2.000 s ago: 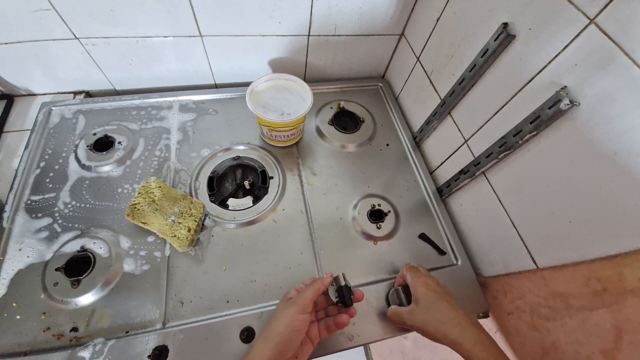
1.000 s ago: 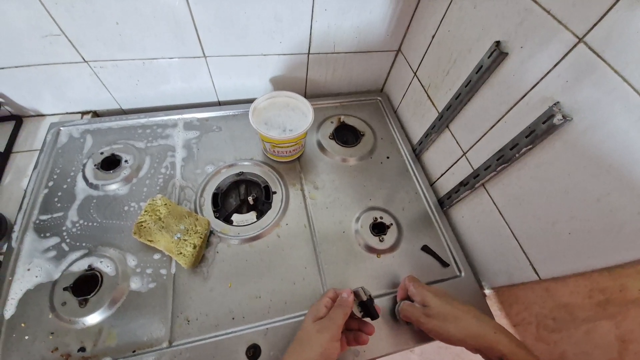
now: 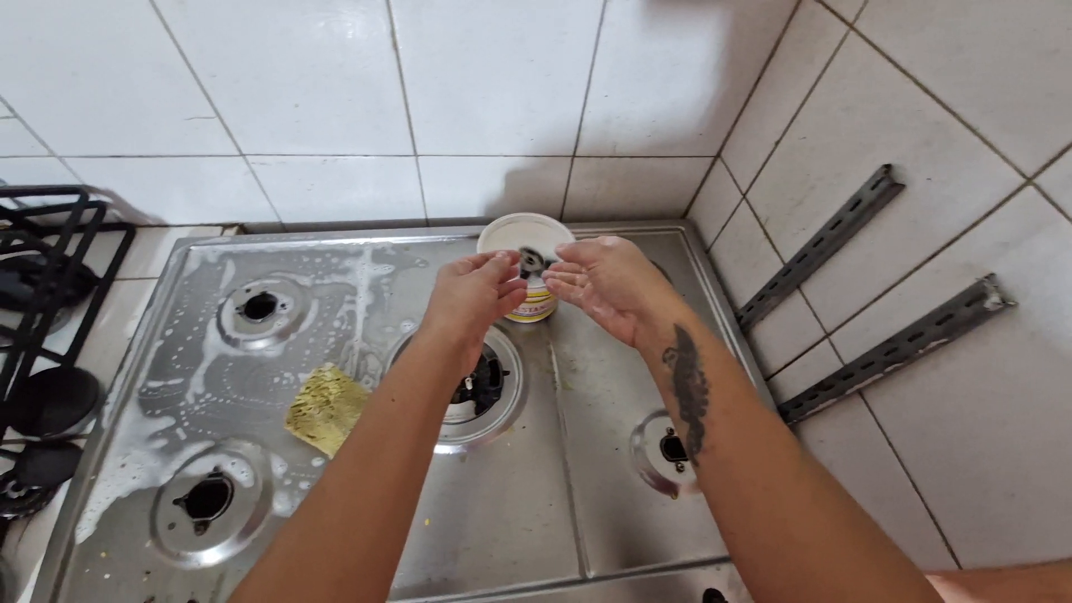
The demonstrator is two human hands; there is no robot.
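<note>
My left hand (image 3: 481, 293) and my right hand (image 3: 603, 280) are raised over the white plastic tub (image 3: 526, 228) with yellow bands and lettering, near the back of the stainless steel stovetop (image 3: 502, 519). Between my fingertips a dark and metallic stove knob (image 3: 531, 262) shows in front of the tub's pale inside; whether it hangs in the air or lies in the tub cannot be told. Fingers of both hands are spread, and neither closes on anything visible. A worn yellow sponge (image 3: 325, 409) lies on the stovetop, left of the centre burner (image 3: 481, 381) and partly behind my left forearm.
Soapy foam covers the stovetop's left side around two burner openings (image 3: 260, 307). Black pan grates (image 3: 59, 276) and burner caps (image 3: 54, 400) lie on the tiled counter at the left. Two slotted metal brackets (image 3: 904, 347) jut from the right tiled wall.
Both hands have moved from the stove's front right edge, where each was at a knob, to above the tub. Their fingers have opened. The view has shifted.
</note>
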